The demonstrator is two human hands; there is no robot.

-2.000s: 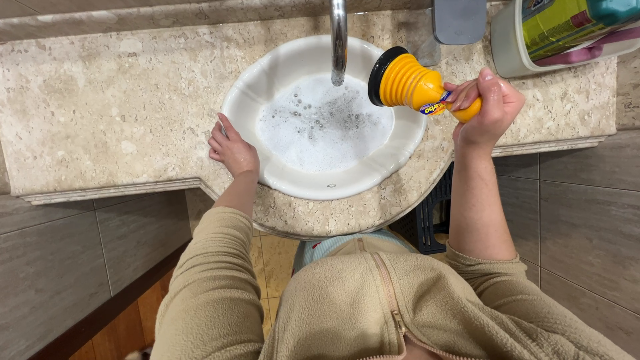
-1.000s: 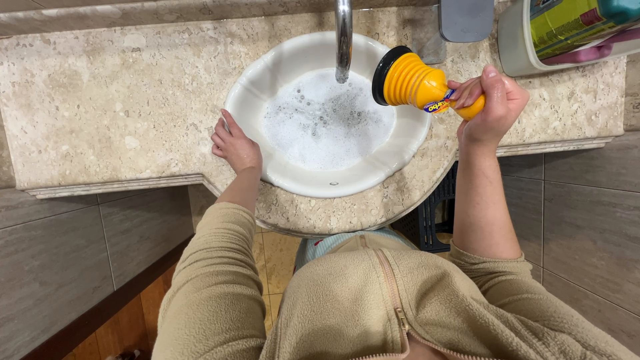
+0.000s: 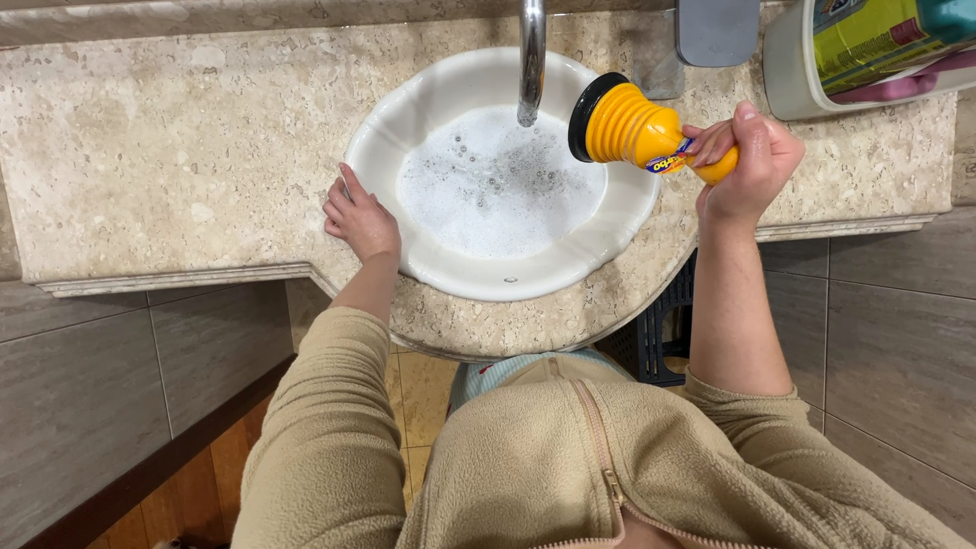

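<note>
A white washbasin [image 3: 526, 286] set in the stone counter holds water covered in white suds [image 3: 488, 183] with several bubbles; its drain is hidden. My right hand [image 3: 751, 164] is closed around the handle of a yellow bellows plunger [image 3: 629, 126]. The plunger lies nearly sideways in the air over the basin's right rim, its black rubber mouth facing left, above the suds' right edge. On the basin's left rim rests my left hand [image 3: 362, 217], fingers spread and reaching onto the counter, holding nothing that shows.
A chrome faucet spout [image 3: 531, 65] reaches over the basin from behind. At the back right are a grey flat object [image 3: 717, 30], a clear item [image 3: 659, 76] and a whitish plastic bin [image 3: 789, 65] with a green package in it. A black plastic crate [image 3: 656, 335] stands below the counter.
</note>
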